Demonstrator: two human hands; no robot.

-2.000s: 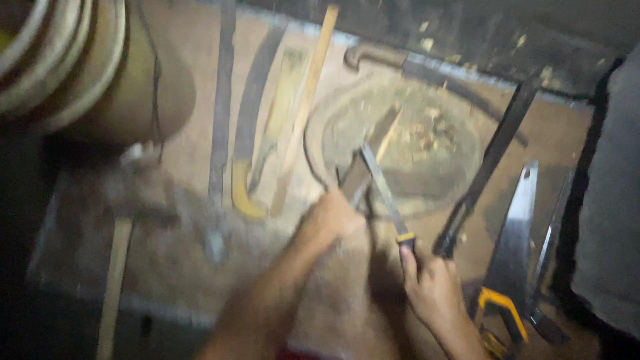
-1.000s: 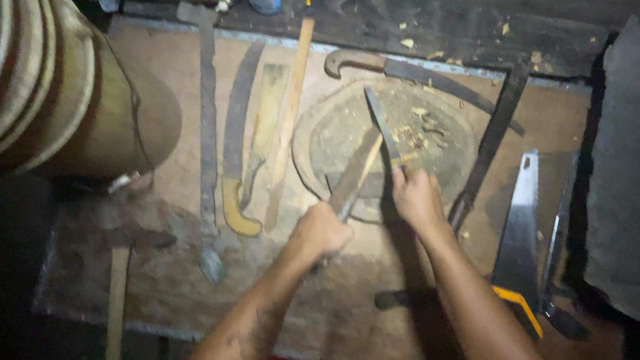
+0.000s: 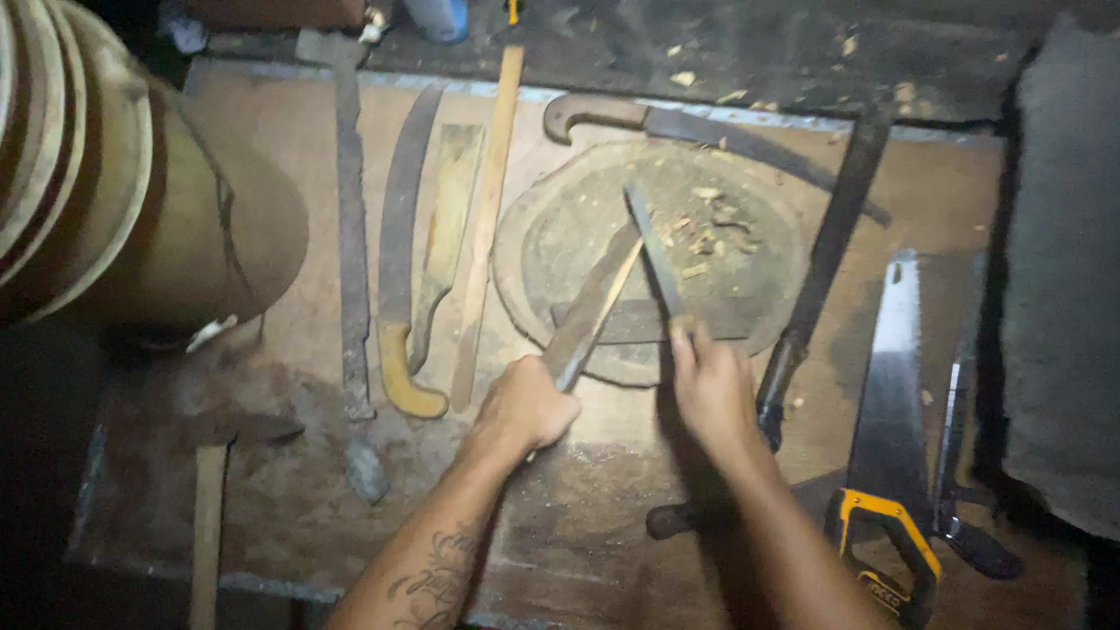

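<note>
My left hand (image 3: 529,407) is closed around a strip of wood (image 3: 595,293), which slants up and right over a round wooden block (image 3: 560,210). In my right hand (image 3: 713,385) is a narrow file-like metal tool (image 3: 652,249); its far part crosses near the strip's upper end, though contact cannot be told. Wood chips (image 3: 713,223) lie on the block, and a flat dark bar (image 3: 717,319) rests across its near part. My left hand partly hides the strip's lower end.
On the board lie a yellow-handled machete (image 3: 398,262), a cleaver-like blade (image 3: 451,210), a wooden stick (image 3: 486,227), a hook-handled machete (image 3: 700,127), a handsaw (image 3: 892,376), a dark bar (image 3: 827,262) and a hammer (image 3: 210,516). Stacked buckets (image 3: 149,201) stand left; a grey slab (image 3: 1063,289) is at right.
Since two seconds ago, my right hand has moved up and forward, close beside the block with the metal tool in it. My left hand keeps its grip on the strip.
</note>
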